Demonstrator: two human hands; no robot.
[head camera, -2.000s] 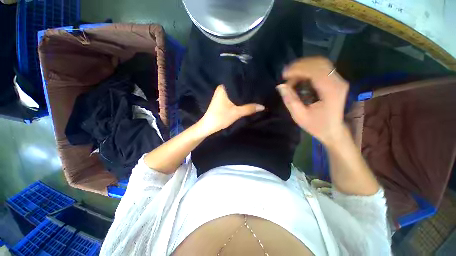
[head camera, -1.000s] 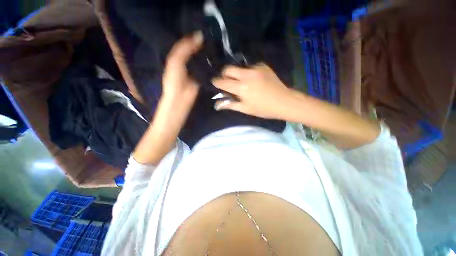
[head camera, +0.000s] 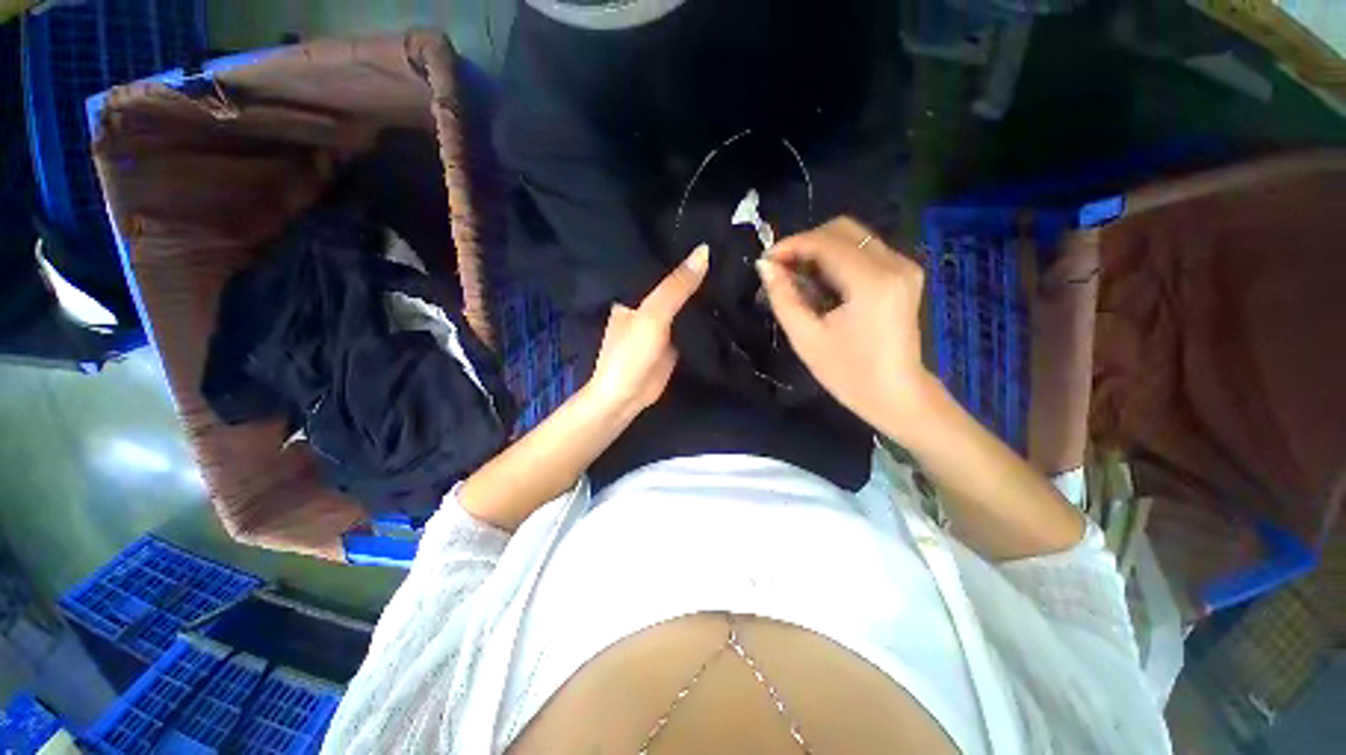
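The black cloth (head camera: 620, 192) lies over my lap, up to the rounded silver machine arm (head camera: 608, 12) at the top edge. A small white patch (head camera: 749, 211) shows in the middle of the cloth. A thin pale thread (head camera: 810, 174) curves over the cloth around it. My left hand (head camera: 650, 332) lies on the cloth left of the patch, thumb up, seemingly holding the cloth; its curled fingers are partly hidden. My right hand (head camera: 849, 303) is just below and right of the patch, thumb and forefinger pinched at its lower end. What else the right palm holds is not clear.
A brown-lined blue crate (head camera: 461, 192) with black garments (head camera: 354, 347) stands at the left. Another brown-lined crate (head camera: 1210, 310) stands at the right. Blue plastic crates (head camera: 163, 590) are at the lower left. A table edge (head camera: 1299, 44) shows at the top right.
The view has shifted back up after tilting down. My hands are now near the white patch; the right pinches there. The curved thread now shows on the cloth.
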